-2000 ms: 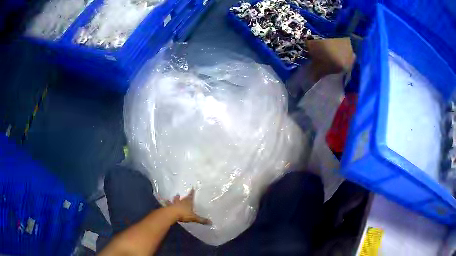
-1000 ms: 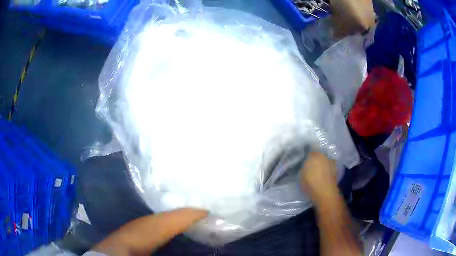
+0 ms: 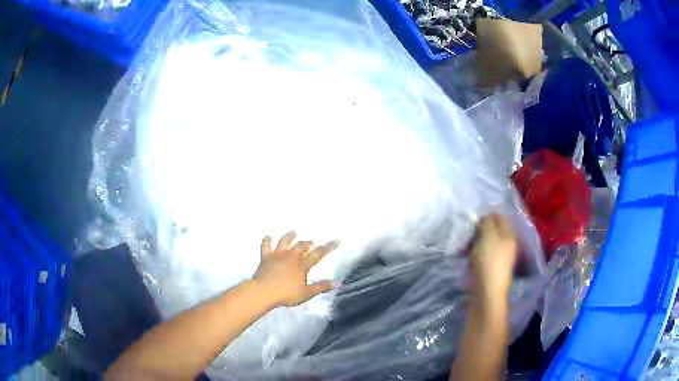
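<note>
A large clear plastic sack (image 3: 417, 298) stands in front of me, wide open at the top, with a glaring white mass inside (image 3: 290, 156). The glare hides any detail of the contents. My left hand (image 3: 294, 271) lies on the near edge of the white mass, bare, fingers spread, holding nothing. My right hand (image 3: 493, 249) is closed on the sack's film at its right side, a little blurred. The film is stretched in folds between the two hands, and dark cloth shows through it.
A red bag (image 3: 555, 199) lies right of the sack, below a dark blue bag (image 3: 569, 111) and a brown cardboard piece (image 3: 508, 50). A blue tote (image 3: 622, 283) rises at the right edge. Stacked blue totes (image 3: 30, 298) stand at left. A tote of loose parts (image 3: 447, 26) is at the top.
Two seconds ago the sack looked closed and only my left hand showed. Since one second ago, my left hand has spread its fingers over the white mass, and my right hand has stayed at the right-side film.
</note>
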